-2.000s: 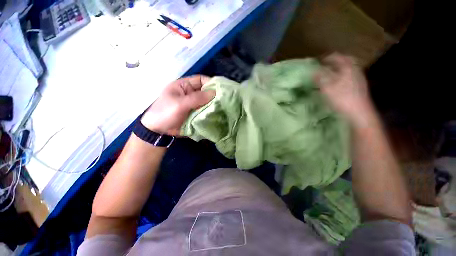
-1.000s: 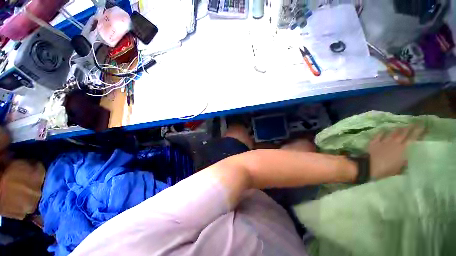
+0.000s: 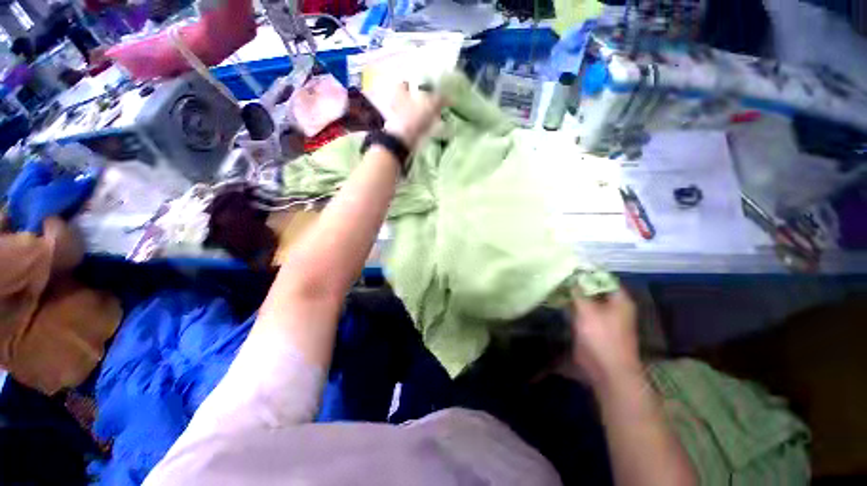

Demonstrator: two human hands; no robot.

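Note:
A light green garment [image 3: 485, 218] is stretched between my two hands, partly over the white table [image 3: 585, 214] and its front edge, with a lower corner hanging down. My left hand [image 3: 409, 114], with a dark band at the wrist, grips its far upper part. My right hand [image 3: 606, 327], slightly blurred, pinches a gathered end near the table's front edge. Thread snips [image 3: 637, 213] lie on the table to the right of the garment.
A sewing machine [image 3: 618, 90] stands behind. A black ring-like object [image 3: 687, 196] lies on white paper. Scissors [image 3: 797, 242] lie far right. A grey speaker-like box [image 3: 190, 123] is left. Blue cloth [image 3: 171, 361] and a green pile [image 3: 727, 418] sit below.
The garment has moved from the right side onto the table's middle and is now spread out. My left hand has swung left and forward with it. My right hand has come into clear view, holding one end.

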